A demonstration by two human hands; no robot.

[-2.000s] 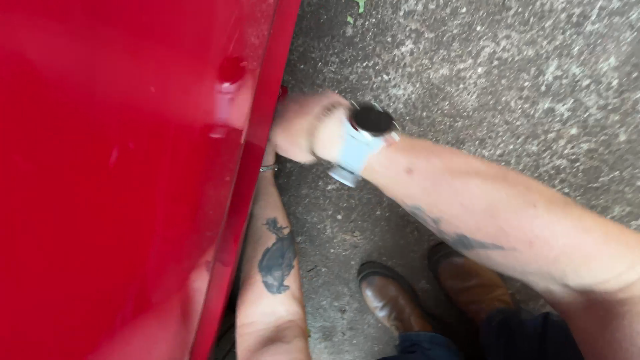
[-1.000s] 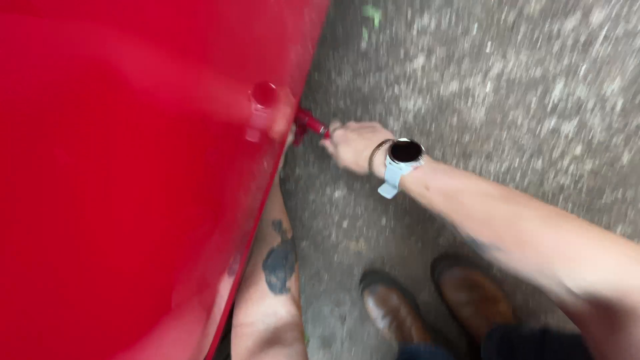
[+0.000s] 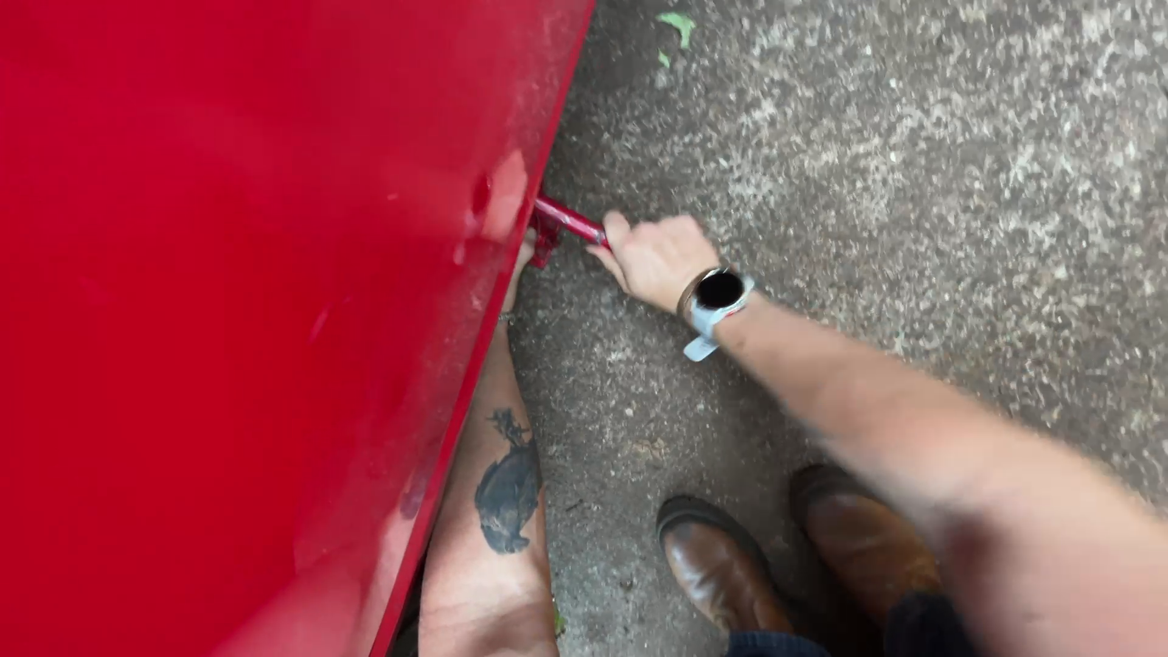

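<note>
My right hand (image 3: pixel 659 260) is closed around the end of a red metal bar (image 3: pixel 573 221), which slants out from under the edge of a glossy red panel (image 3: pixel 301 301). Beside the bar, a red metal bracket or fitting (image 3: pixel 545 243) shows just past that edge. My left hand (image 3: pixel 522 265) reaches up along the underside of the panel. Only a small part of it is visible, close to the fitting, and its fingers are mostly hidden, so its grip cannot be made out.
Rough grey concrete ground (image 3: pixel 867 228) lies below and to the right, with a torn green leaf (image 3: pixel 679 27) at the top. My brown leather boots (image 3: pixel 716 566) stand at the bottom. The red panel's long edge runs diagonally beside my left forearm.
My right hand has moved right, away from the panel edge where it was two seconds ago. The red bar between it and the panel now shows clearly. My left hand stays by the edge.
</note>
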